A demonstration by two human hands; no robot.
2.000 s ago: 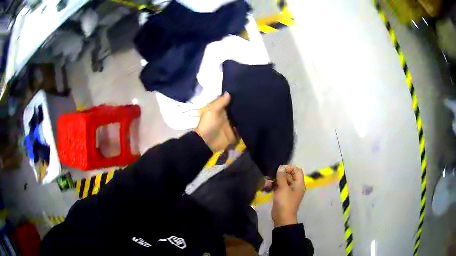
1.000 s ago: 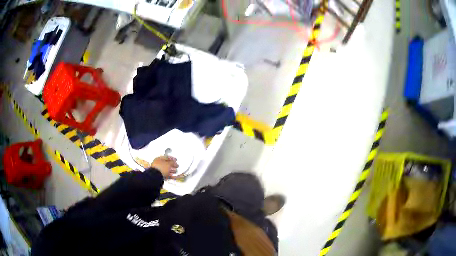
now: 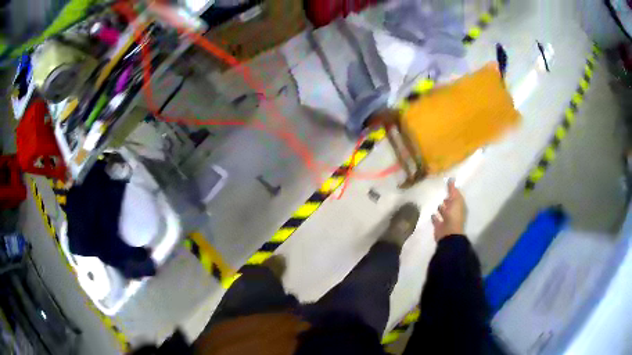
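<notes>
My right hand (image 3: 450, 211) reaches forward, fingers apart and empty, just below a small wooden stool. The stool (image 3: 461, 118) has a bright orange-brown top, slightly blurred, and brown legs at its left. A gap shows between my fingers and the stool. My left hand is not in view; only part of a dark sleeve shows at the bottom left. Dark navy cloth (image 3: 97, 211) lies spread in a white tray (image 3: 166, 243) at the left, beside a round white piece.
A red plastic stool (image 3: 40, 142) stands at the upper left. A cluttered rack stands above the tray. An orange-red hose (image 3: 298, 149) lies on the floor. Yellow-black tape (image 3: 291, 225) crosses the floor. A blue-edged white object (image 3: 554, 284) is at the lower right.
The view has swung right, away from the tray, and the wooden stool has come in. My left hand has left the view. My right hand, hidden a second ago, now shows without the dark piece.
</notes>
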